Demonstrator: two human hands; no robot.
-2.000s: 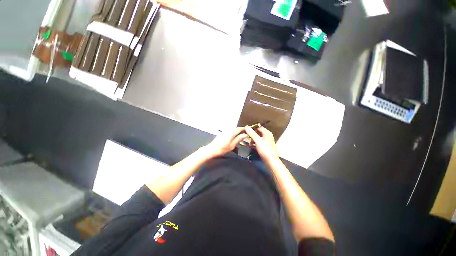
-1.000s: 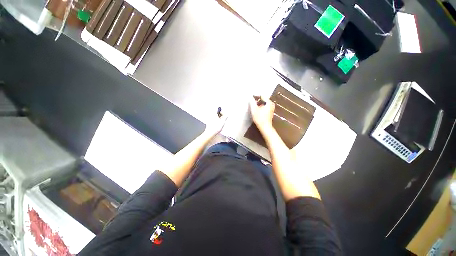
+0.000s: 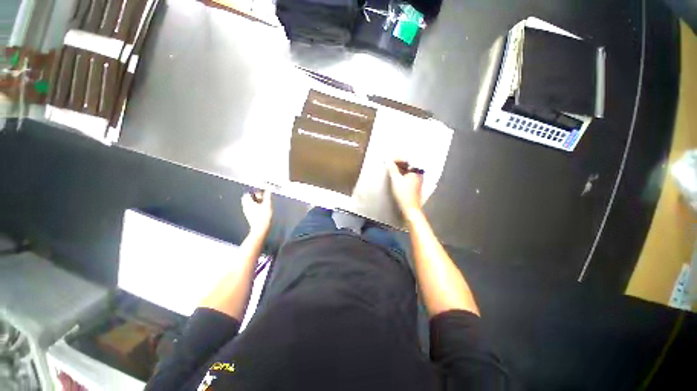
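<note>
A brown card pocket panel with pale slot lines lies on a white backing sheet in front of me; the sheet's right part is blank white. My right hand is over this blank part, its fingers closed on a small dark tool, perhaps a pen. My left hand is at the table's front edge, left of the panel, with a small dark piece between its fingertips. What the piece is cannot be told.
Stacked brown panels stand at the left, beside a reddish-brown bundle. A black bundle with a green label is at the back. A pale keypad device bears a dark pad at the right. A white board is low left.
My hands were together over the panel's lower edge, then parted. My right hand has moved right across the panel to the blank sheet; my left hand has moved left. The view has shifted.
</note>
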